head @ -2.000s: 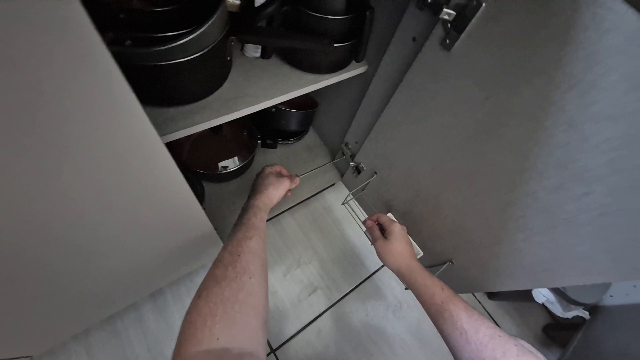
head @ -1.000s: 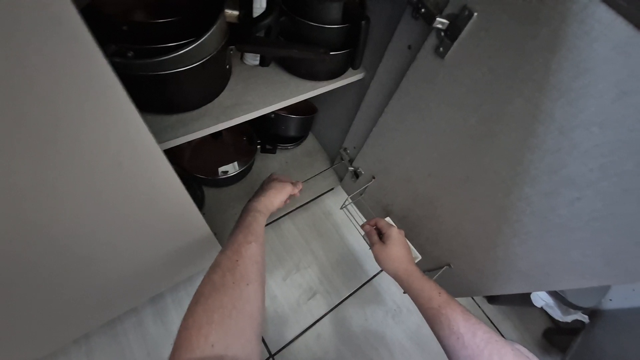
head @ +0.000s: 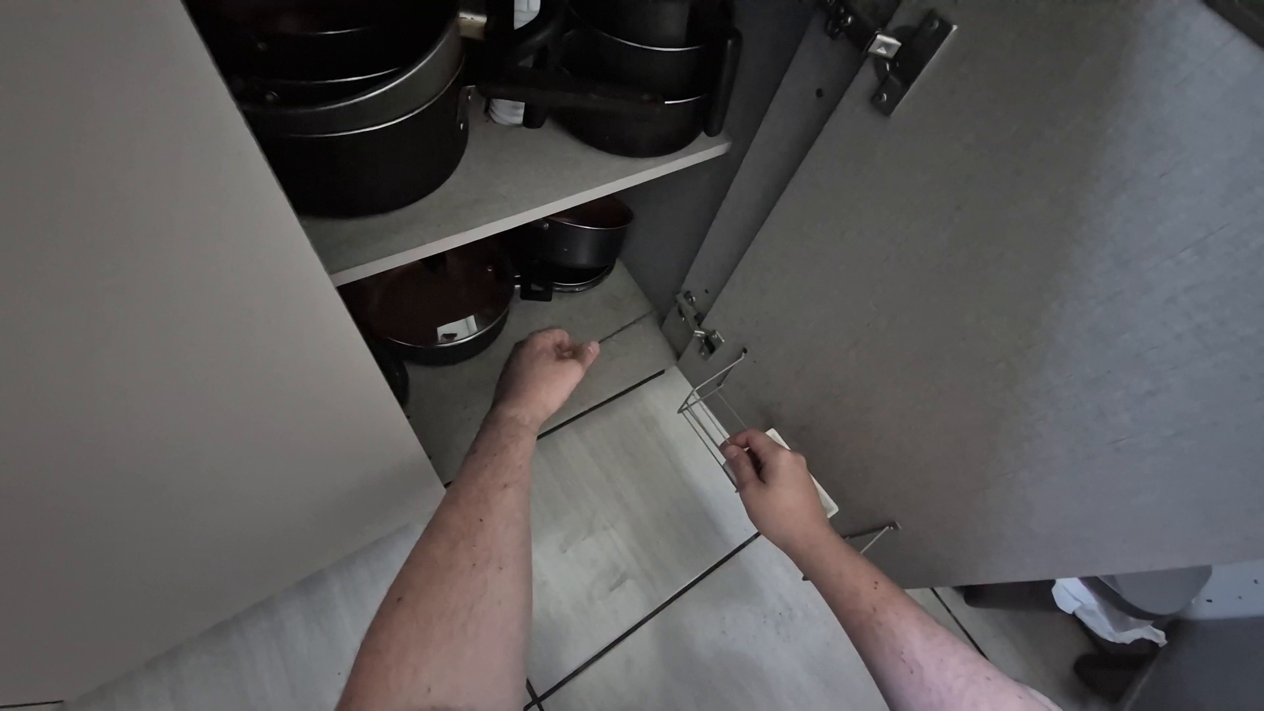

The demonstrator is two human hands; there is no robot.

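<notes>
My left hand [head: 546, 375] hovers in front of the low cabinet opening, fingers curled, with nothing plainly visible between them. My right hand [head: 775, 479] is at a wire rack [head: 703, 420] fixed low on the inside of the open cabinet door [head: 987, 326]. Its thumb and finger are pinched together by a flat white item [head: 828, 499], partly hidden behind the hand; whether they grip it or the wire I cannot tell. Beyond my left hand, a wide pan with a reddish lid or inside [head: 434, 301] and a dark saucepan [head: 578, 237] stand on the cabinet's bottom.
Stacked dark pots [head: 360, 148] and pans [head: 642, 114] fill the shelf [head: 553, 193] above. A closed cabinet front [head: 197, 375] borders the left side. Metal hinges [head: 913, 59] hold the door. Floor tiles [head: 632, 513] lie below; a white crumpled item [head: 1106, 612] is at lower right.
</notes>
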